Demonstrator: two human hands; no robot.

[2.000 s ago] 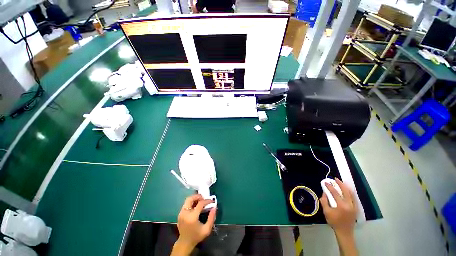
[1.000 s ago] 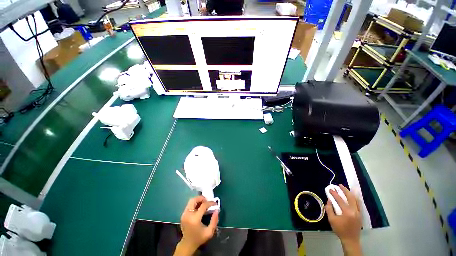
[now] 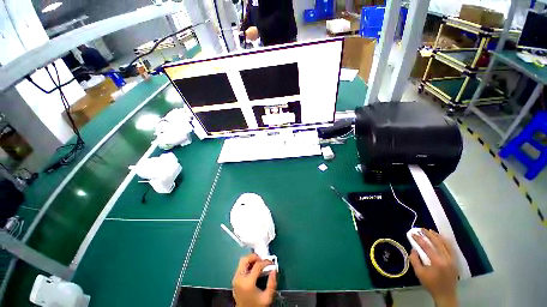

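A white security camera (image 3: 252, 219) lies on the green mat in front of me, its thin antenna (image 3: 232, 234) out to the left. My left hand (image 3: 254, 282) holds its small white mounting bracket (image 3: 271, 264) at the mat's front edge, between thumb and fingers. My right hand (image 3: 435, 264) is on the white corded mouse (image 3: 419, 244) on the black mouse pad (image 3: 373, 226). The monitor (image 3: 258, 90) shows four panes, three black and the lower right one with a picture.
The black label printer (image 3: 409, 141) stands at the right, its white label strip (image 3: 441, 219) running past my right hand. A yellow tape ring (image 3: 389, 258) lies on the pad. The keyboard (image 3: 270, 147) is below the monitor. More white cameras (image 3: 162, 172) stand at left. A person (image 3: 270, 21) is behind the monitor.
The view has tilted up and shifted, so the bench things sit lower and the person behind the monitor shows more. Both hands keep their holds on bracket and mouse.
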